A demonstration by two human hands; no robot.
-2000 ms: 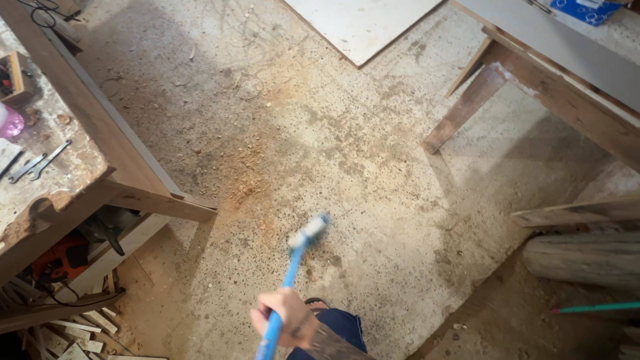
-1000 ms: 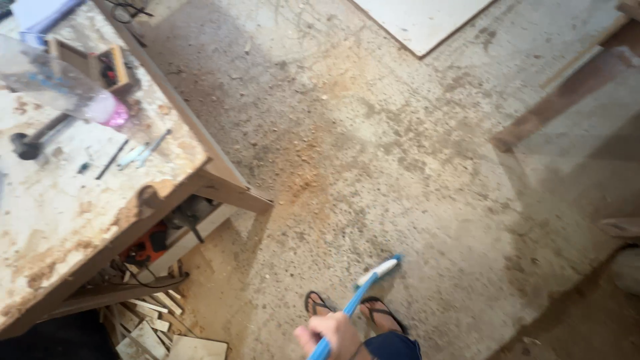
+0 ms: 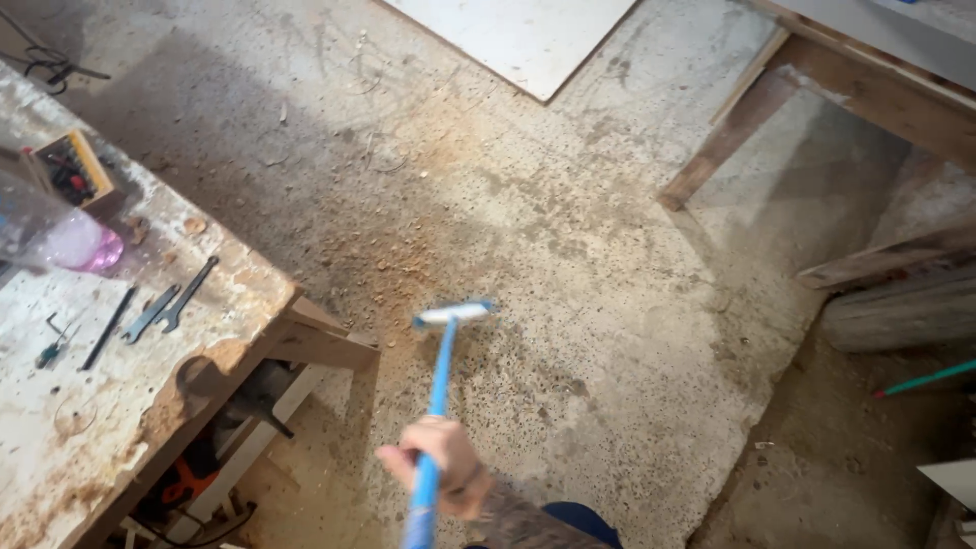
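My right hand (image 3: 450, 461) is closed around the blue handle of a push broom (image 3: 441, 374) at the bottom middle. The broom's white and blue head (image 3: 453, 313) rests on the concrete floor, tilted slightly, at the right edge of a patch of brown sawdust and wood chips (image 3: 400, 259). The lower end of the handle runs out of view at the bottom. My left hand is not in view.
At left a worn workbench (image 3: 229, 282) holds wrenches (image 3: 187, 296), a plastic bottle (image 3: 84, 240) and a small wooden box (image 3: 99, 183). A white board (image 3: 526, 38) lies at the top. At right stand a wooden table leg (image 3: 717, 152) and a log (image 3: 900, 309).
The broom head, beside my sandaled feet a second ago, is now farther forward by the sawdust. My right hand keeps hold of the handle. The view has shifted.
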